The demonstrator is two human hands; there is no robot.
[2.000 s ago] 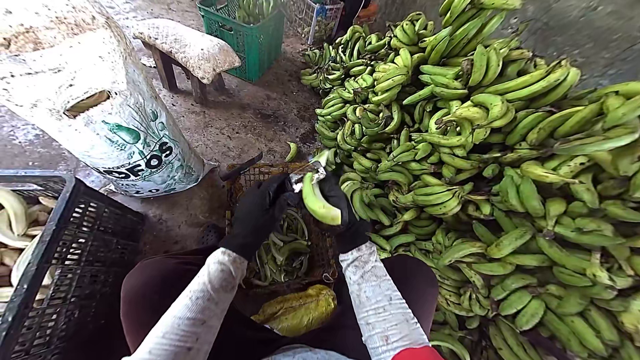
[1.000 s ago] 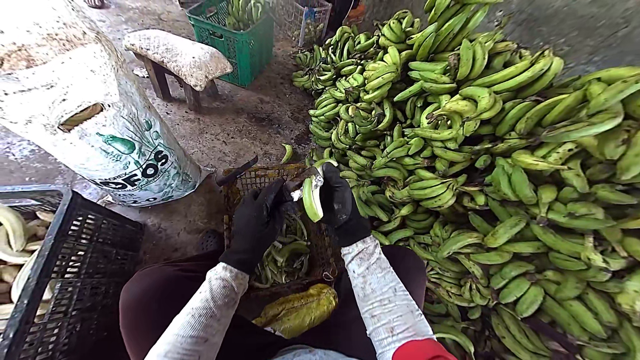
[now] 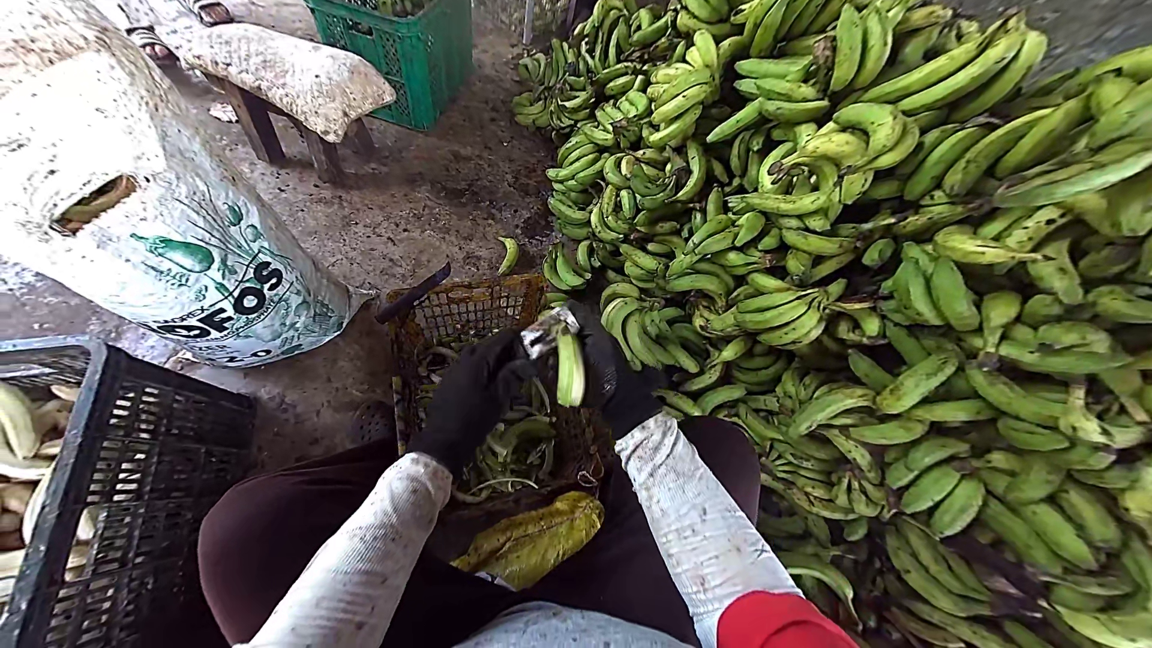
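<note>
Both my hands wear dark gloves and meet above a brown plastic crate (image 3: 468, 301) between my legs. My right hand (image 3: 612, 373) is closed around a partly peeled green plantain (image 3: 570, 367). Against the plantain's upper end, my left hand (image 3: 486, 387) grips a small metallic-looking tool (image 3: 547, 331); glare and my fingers hide its exact shape. Green peels (image 3: 517, 450) lie in the crate below. A yellow-brown item (image 3: 535, 540), perhaps a leaf or a bag, rests at the crate's near side.
Green plantains (image 3: 810, 315) are heaped at the right. A black crate (image 3: 135, 486) of peeled plantains (image 3: 18, 423) stands left, below a printed white sack (image 3: 225, 261). Beyond are a low bench (image 3: 288, 76), a green crate (image 3: 436, 63) and a person's feet (image 3: 211, 13). A dark blade-like thing (image 3: 412, 295) touches the crate edge.
The plantain, held tilted with a broad green side showing two seconds ago, now hangs more upright with pale peeled strips. My hands stay close together over the crate. A person's feet show more at the top left.
</note>
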